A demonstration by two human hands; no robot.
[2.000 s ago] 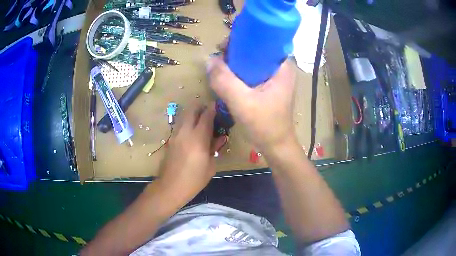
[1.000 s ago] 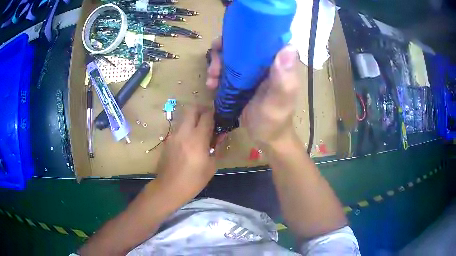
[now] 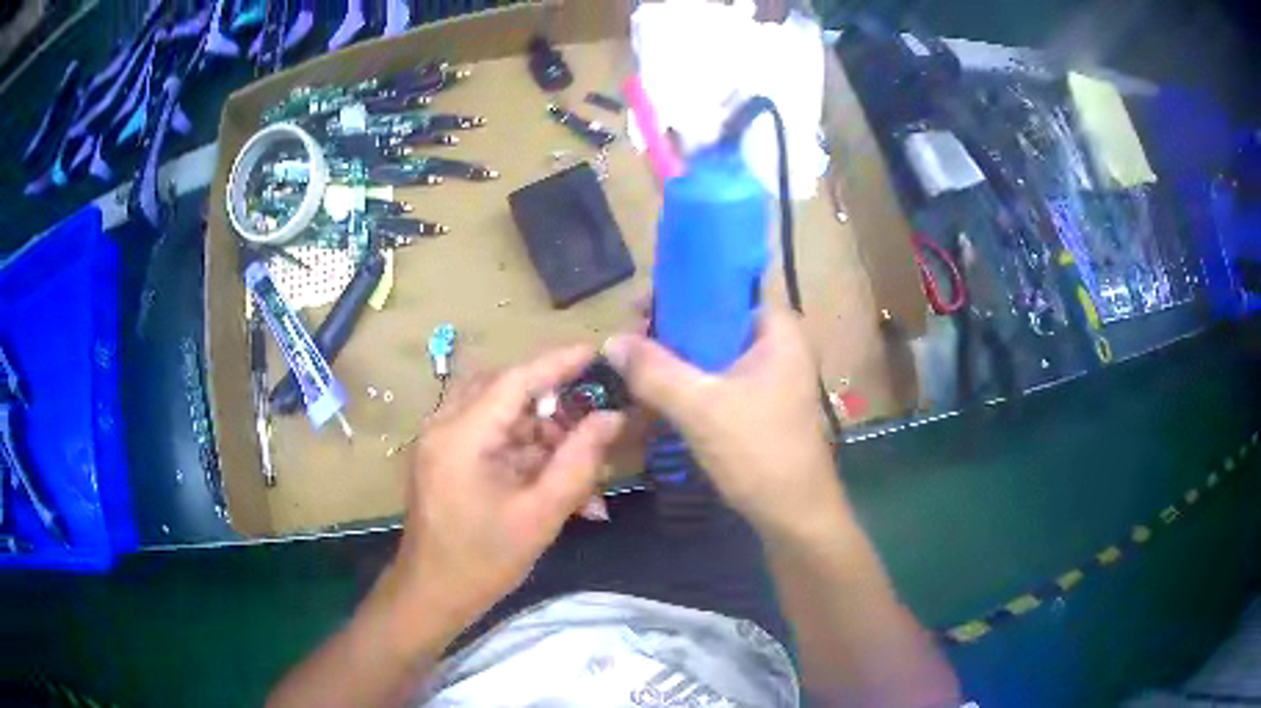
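My left hand (image 3: pixel 505 470) holds a small black housing (image 3: pixel 595 392) with wires showing inside, between thumb and fingers above the tray's near edge. My right hand (image 3: pixel 733 415) is wrapped around the blue electric screwdriver (image 3: pixel 712 263). Its black ribbed front points down and its cord runs up and right. My right fingertips are close to the housing; whether they touch it I cannot tell. The black square fixture (image 3: pixel 571 233) lies beyond my hands. A turquoise part (image 3: pixel 441 349) with thin leads lies left of them.
The cardboard tray (image 3: pixel 553 76) holds circuit boards (image 3: pixel 339 173), a tape ring (image 3: pixel 275 184), a lilac-white tube (image 3: pixel 293 346), a black bar (image 3: pixel 335 332) and a white cloth (image 3: pixel 802 83). A blue bin (image 3: pixel 69 415) stands left. Red loops (image 3: pixel 939 274) lie right of the tray.
The view has shifted. The screwdriver has moved away from the housing, to its right. My left hand has turned up with the housing in its fingers. The black fixture now shows.
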